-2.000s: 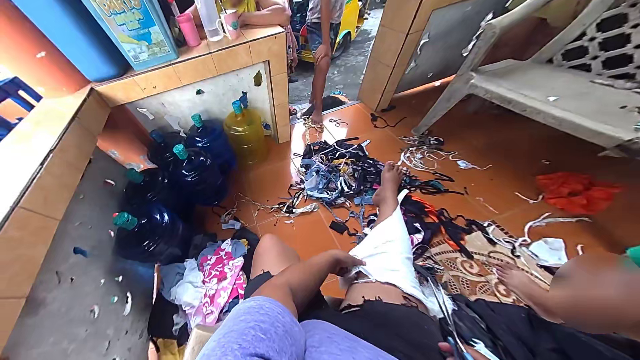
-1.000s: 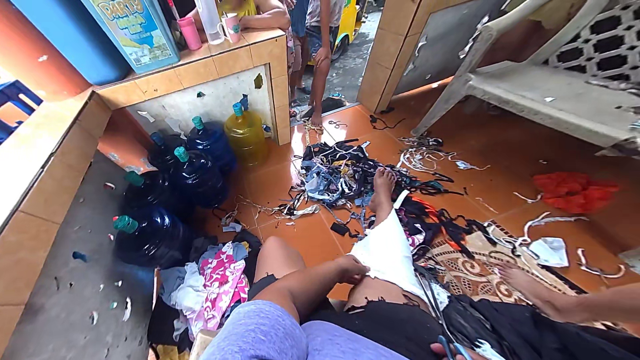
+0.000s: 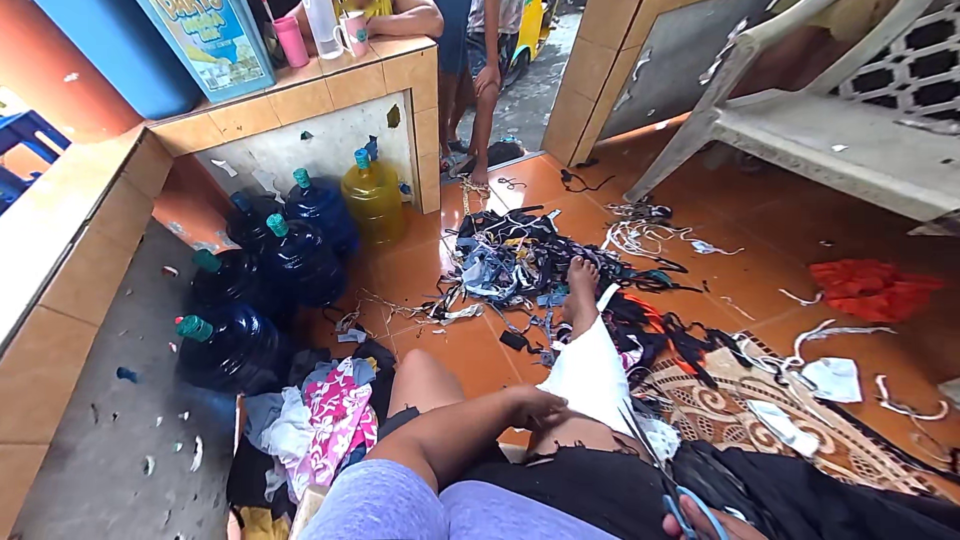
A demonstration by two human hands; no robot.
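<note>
White cloth [image 3: 589,371] lies stretched along my lower leg, below my bare foot. My left hand [image 3: 536,405] holds its near left edge, fingers bent over it. At the bottom right my right hand [image 3: 716,521] grips scissors [image 3: 679,499] with light blue handles; their blades point up and left at the cloth's right edge. Black cloth with a ragged edge [image 3: 555,480] covers my lap. A heap of cut fabric strips [image 3: 517,255] lies on the tiled floor around and beyond my foot.
Large blue water bottles [image 3: 232,345] and a yellow one [image 3: 373,199] stand by the low tiled wall. Mixed clothes [image 3: 337,412] are piled at my left. A white plastic chair [image 3: 810,127], red cloth [image 3: 874,289] and a patterned mat [image 3: 720,412] are at right. People stand by the doorway.
The other person's leg and arm at the right edge have gone out of view. My right hand with the scissors stays near the cloth's right edge.
</note>
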